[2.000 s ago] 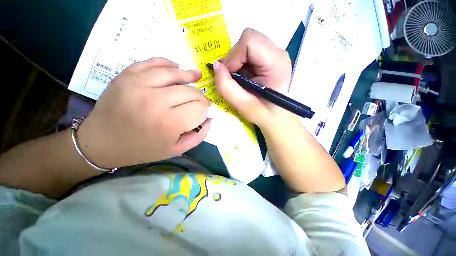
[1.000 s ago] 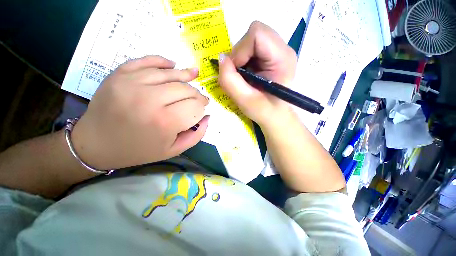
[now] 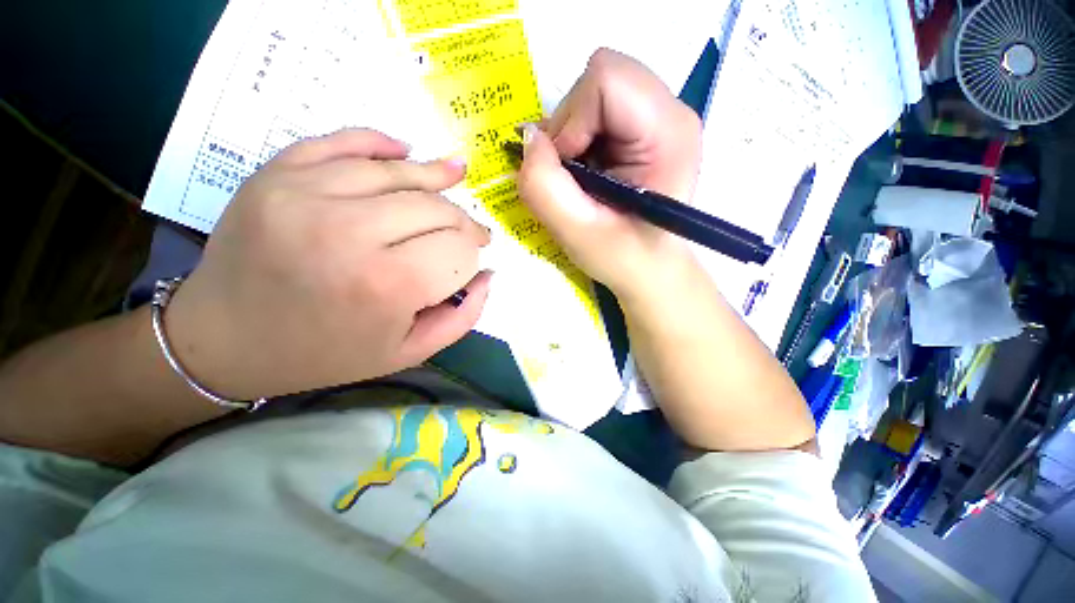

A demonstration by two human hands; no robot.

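Note:
A yellow label strip [image 3: 477, 88] with a white backing lies over a white printed sheet [image 3: 254, 100]. My right hand [image 3: 613, 165] grips a black marker [image 3: 672, 217] between thumb and fingers, its tip on the strip beside a short handwritten mark. My left hand [image 3: 342, 259] lies flat, palm down, on the sheet, its fingertips at the strip's left edge. A small dark thing shows by the left thumb; I cannot tell what it is. My left palm is hidden.
More printed sheets [image 3: 784, 88] lie at right with a pen [image 3: 796, 206] on them. Farther right are crumpled clear bags, blue-handled tools [image 3: 835, 336], a white paper piece [image 3: 961, 295] and a white fan [image 3: 1016, 61]. A dark green mat shows at the upper left.
My right hand has moved slightly up and right along the strip with the marker, and handwriting now shows near the tip. My left hand and the sheet have shifted slightly left.

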